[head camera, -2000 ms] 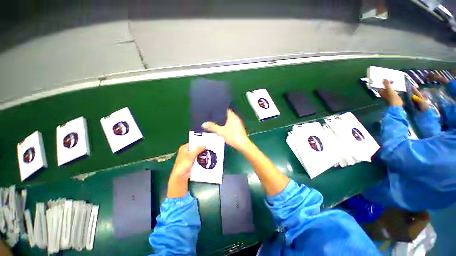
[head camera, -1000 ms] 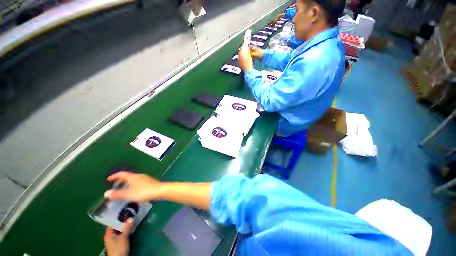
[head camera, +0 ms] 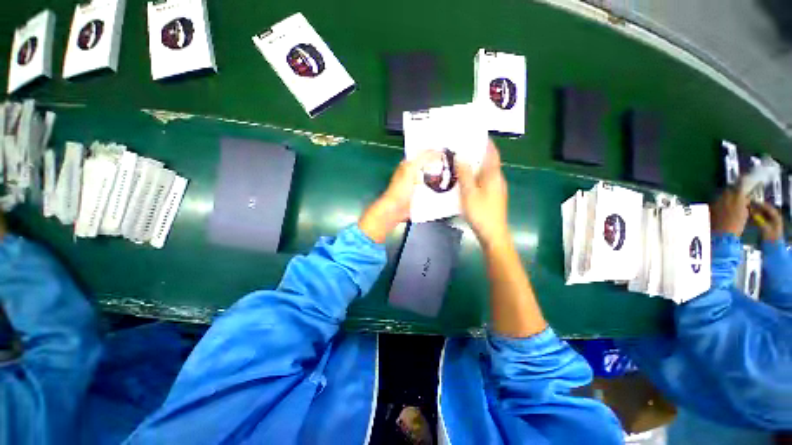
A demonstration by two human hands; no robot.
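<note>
A white outer sleeve point(head camera: 443, 161) with a round dark watch picture is held up between both hands above the bench edge. My left hand point(head camera: 401, 195) grips its left side. My right hand point(head camera: 484, 193) grips its right side, partly over the card. Whether a box is inside cannot be told. A dark inner gift box point(head camera: 425, 268) lies on the bench just below the sleeve, its top end hidden by it. Another dark box point(head camera: 410, 87) lies on the belt behind the sleeve. A larger dark grey box point(head camera: 253, 193) lies left of my left hand.
Sleeved boxes point(head camera: 304, 63) lie on the far belt, several at left and one point(head camera: 501, 91) behind my right hand. Dark boxes point(head camera: 580, 126) lie farther right. Stacked flat sleeves point(head camera: 608, 233) are at right, narrow white pieces point(head camera: 130, 193) at left. Workers' blue sleeves show at both sides.
The view has swung back left and down from the right side. My hands now hold a flat-looking white sleeve upright; one more sleeved box lies on the belt at left than earlier.
</note>
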